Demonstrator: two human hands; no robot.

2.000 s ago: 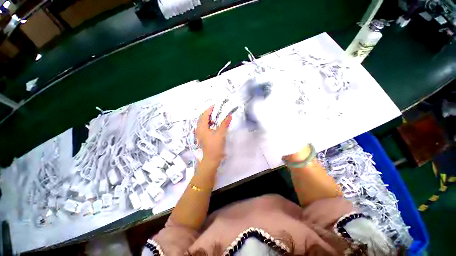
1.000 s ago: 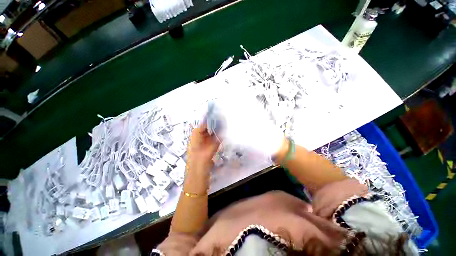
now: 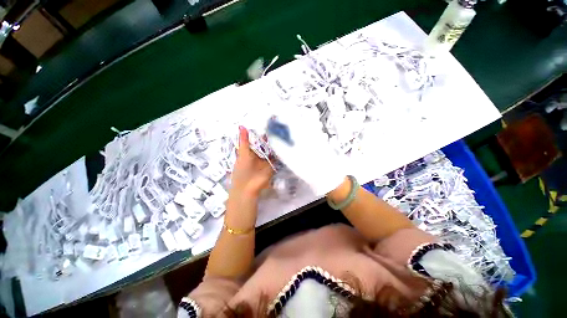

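My bare left hand (image 3: 252, 168) is over the middle of the white sheets, holding a thin white cord (image 3: 262, 148) between thumb and fingers. My right hand (image 3: 304, 152) wears a white glove that blends with the sheet; its outline is washed out. A dark blue cloth (image 3: 279, 131) is at its fingertips, just right of my left hand. A blurred white block (image 3: 286, 186) shows below the hands. White corded units (image 3: 193, 209) lie in rows on the left, blocks toward me, cords away. More white corded units (image 3: 342, 99) lie heaped on the right sheet.
A blue bin (image 3: 497, 211) full of white corded units is at my right, below the bench edge. A whitish bottle (image 3: 452, 26) stands past the sheets' far right corner. The green bench (image 3: 155, 77) runs behind. A brown stool (image 3: 529, 146) and yellow-black floor tape are at the right.
The blue cloth was right of my left hand, then against its fingers, and is now slightly apart from them. My right wrist has moved left. The view has shifted a little.
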